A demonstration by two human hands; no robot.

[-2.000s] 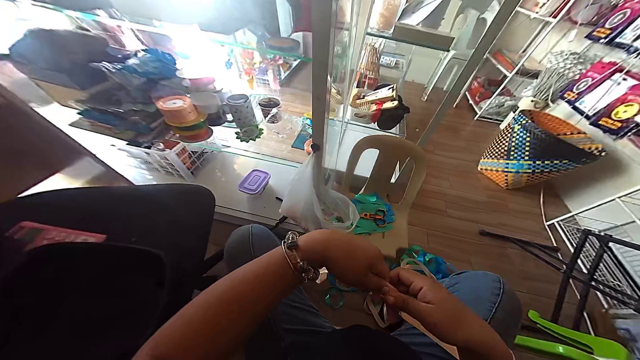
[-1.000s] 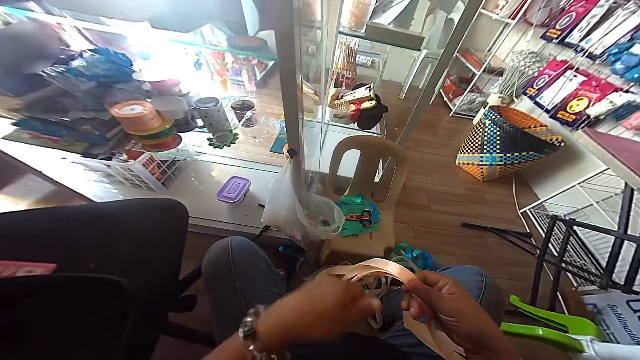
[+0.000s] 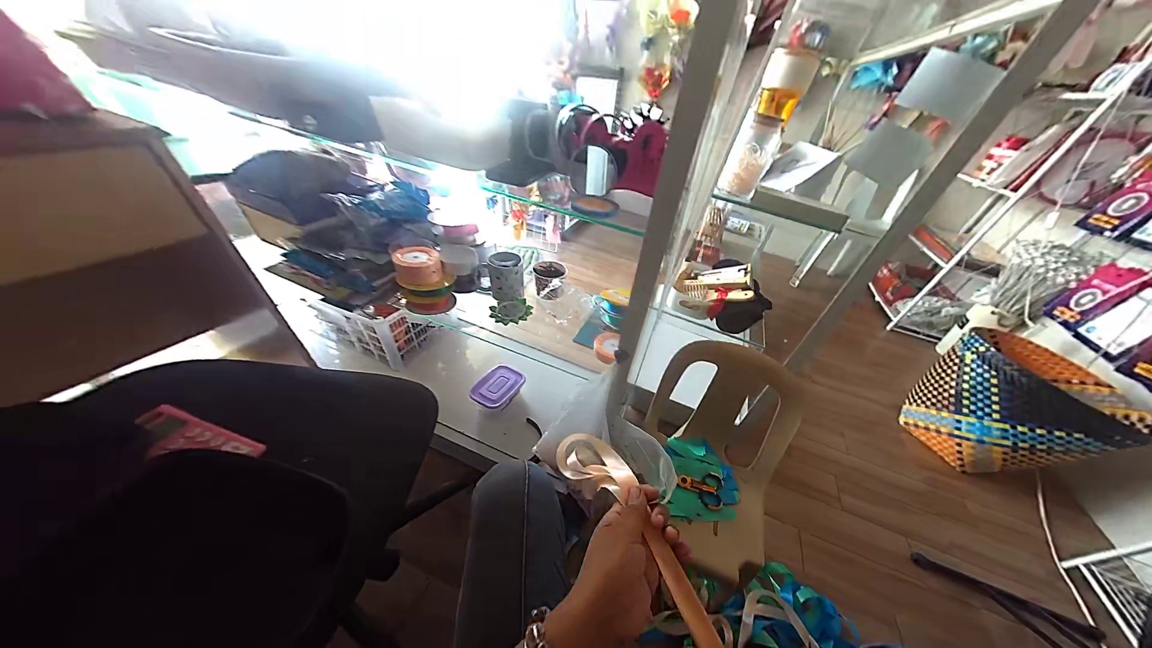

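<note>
Loops of peach satin ribbon [image 3: 598, 463] rise from between the thumb and fingers of my left hand [image 3: 621, 549], which wears a bracelet. A flat length of the same ribbon runs from the hand down to the bottom edge. My right hand is not in view. Past the fingers, orange-and-black scissors [image 3: 700, 489] lie on green ribbon pieces [image 3: 693, 450] on the seat of a beige plastic chair [image 3: 778, 423]. A translucent plastic bag [image 3: 576, 418] hangs by the cabinet post, just behind the loops. Curled blue, green and pale ribbons [image 3: 783, 607] lie low, right of the hand.
A glass cabinet stands ahead, with ribbon spools [image 3: 418, 270], a mug [image 3: 506, 274] and a white basket [image 3: 382, 337]. A purple-lidded container [image 3: 497, 387] rests on its ledge. A black chair [image 3: 360, 405] is at left; a woven basket [image 3: 1008, 405] and black metal legs [image 3: 999, 594] are at right.
My left hand has moved up and forward with the ribbon, now in upright loops. My right hand, on the ribbon one second ago, has left the view. The view has shifted.
</note>
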